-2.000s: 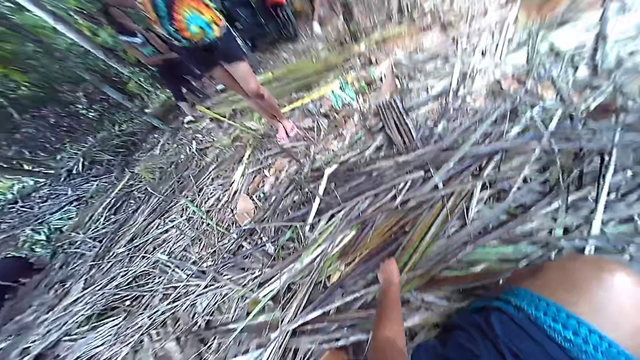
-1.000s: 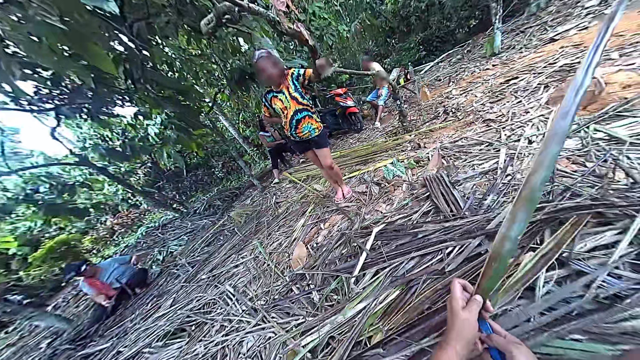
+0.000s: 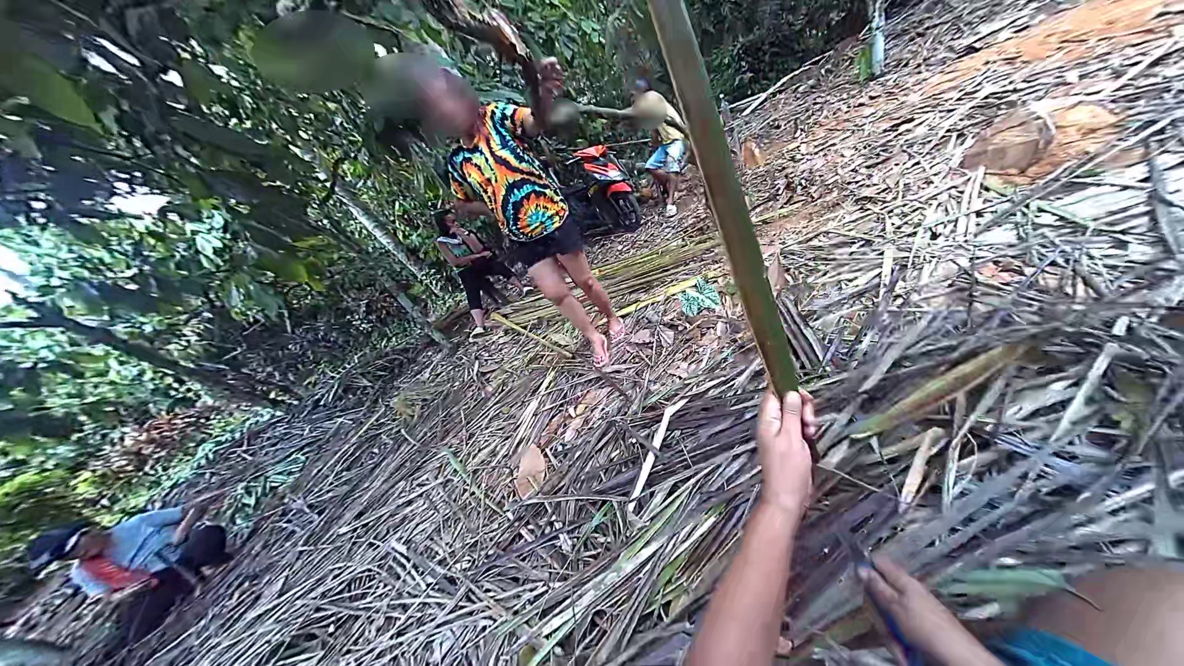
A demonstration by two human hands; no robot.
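Note:
My left hand point(image 3: 786, 453) is closed around the lower part of a long green stalk point(image 3: 726, 203), which looks like a palm frond's midrib and rises past the top of the view. Low at the right, my right hand point(image 3: 911, 606) grips a blue-handled knife point(image 3: 886, 618); its dark, narrow blade points up and left, apart from the stalk. Dry palm leaves and stalks point(image 3: 592, 536) lie beneath both hands. Part of my bent leg shows at the lower right corner.
A person in a tie-dye shirt point(image 3: 513, 180) stands ahead, near a red motorbike point(image 3: 601, 185) and long yellow-green stalks point(image 3: 647, 273). Another person sits behind, one bends farther back, and one crouches point(image 3: 139, 564) at the lower left. Trees line the left; a cut stump point(image 3: 1013, 143) is at the upper right.
A second ago both hands were together at the stalk's lower end, near the blue handle. Now my right hand is lower and apart with the knife, and the stalk stands more upright.

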